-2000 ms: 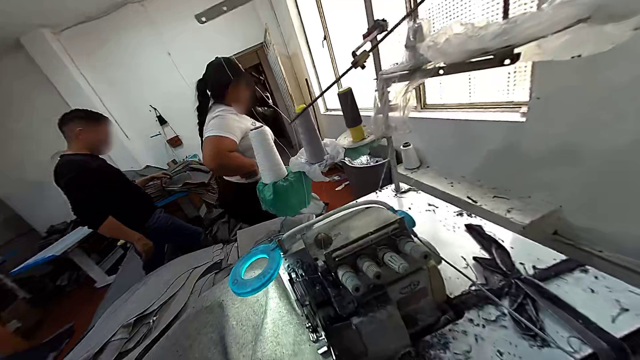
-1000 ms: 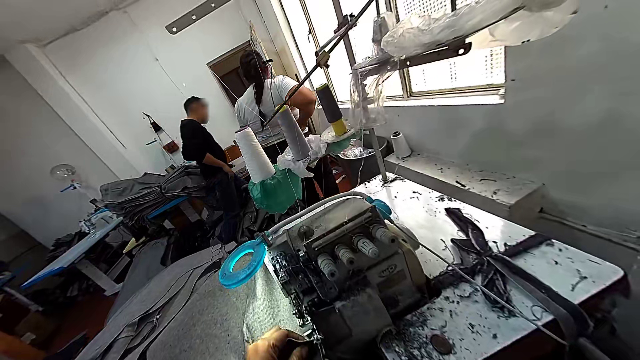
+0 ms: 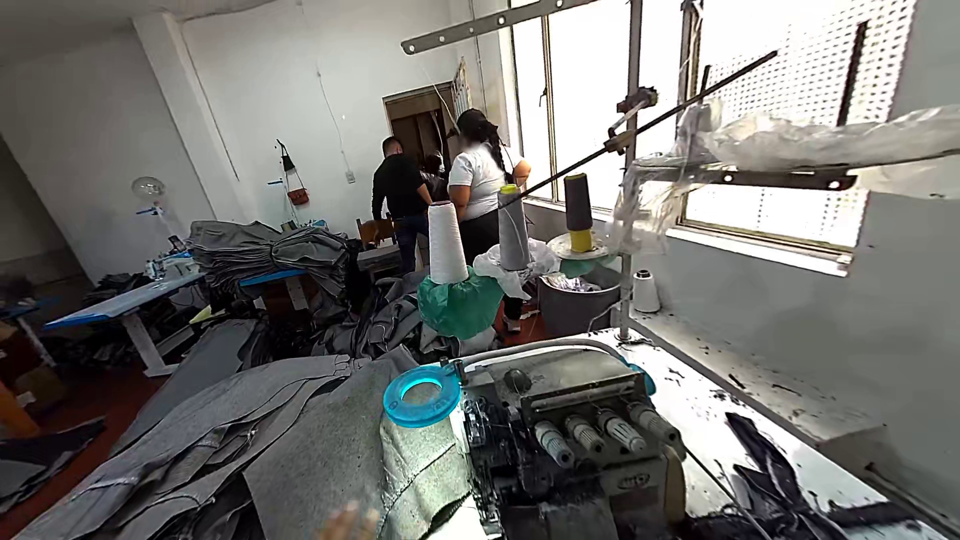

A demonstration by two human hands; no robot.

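An overlock sewing machine (image 3: 570,442) with several tension knobs stands on a white table. A blue plastic ring (image 3: 422,396) is at its upper left corner. Grey fabric pieces (image 3: 315,442) spread to the left of the machine, and a lit piece reaches its needle area. At the bottom edge one hand (image 3: 349,523) shows only as blurred fingertips over the fabric; it looks like my left hand, and whether it grips anything is unclear. My right hand is out of view. Behind the machine stand a white thread cone (image 3: 447,244), a grey one (image 3: 513,229) and a dark one (image 3: 578,212).
Dark fabric strips (image 3: 780,480) and lint lie on the table (image 3: 675,390) at right. A grey bucket (image 3: 577,304) stands behind. Two people, one in a black top (image 3: 397,187) and one in a white shirt (image 3: 480,180), stand near the doorway. Fabric stacks (image 3: 270,255) rest at left.
The two people have moved nearer the doorway. A hand that was by the front of the machine a second ago now shows as fingertips farther left, over the fabric.
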